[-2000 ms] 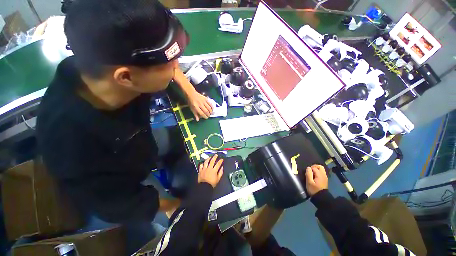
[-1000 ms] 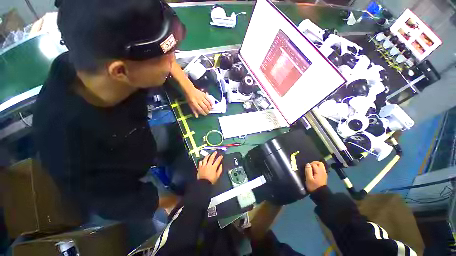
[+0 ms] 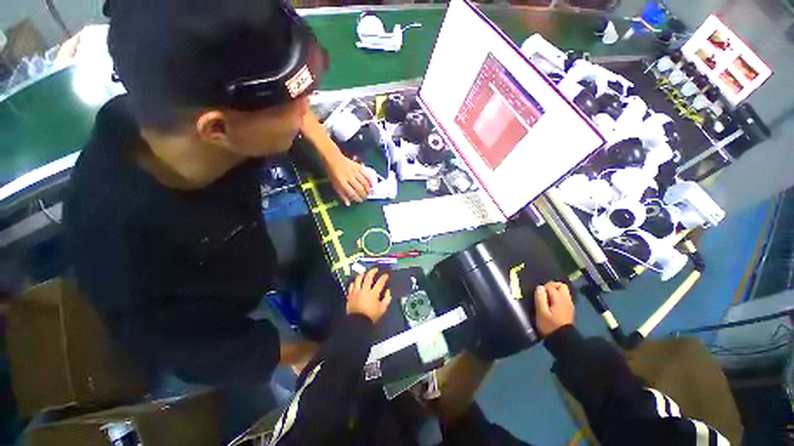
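Observation:
My left hand (image 3: 368, 294) lies palm down, fingers spread, on the black mat (image 3: 387, 331); whatever is under the palm is hidden. My right hand (image 3: 554, 307) is curled into a fist against the right side of the glossy black housing (image 3: 492, 300), with nothing visible in it. A white strip (image 3: 418, 334) runs from the housing to the lower left, across a green phone-like plate (image 3: 420, 307). The monitor (image 3: 514, 113) shows a reddish window with a pale patch. A white keyboard (image 3: 435, 218) lies below it.
A co-worker in black (image 3: 174, 226) sits at my left, a hand on a small white part (image 3: 380, 185). White-and-black cameras (image 3: 622, 174) pile up behind and right of the monitor. A yellow ring (image 3: 375, 241) and red tool (image 3: 402, 255) lie before the keyboard. A pipe frame (image 3: 666, 300) stands right.
A pale patch has appeared in the reddish window on the monitor. The white camera on the green conveyor has moved left. My hands have stayed in nearly the same places.

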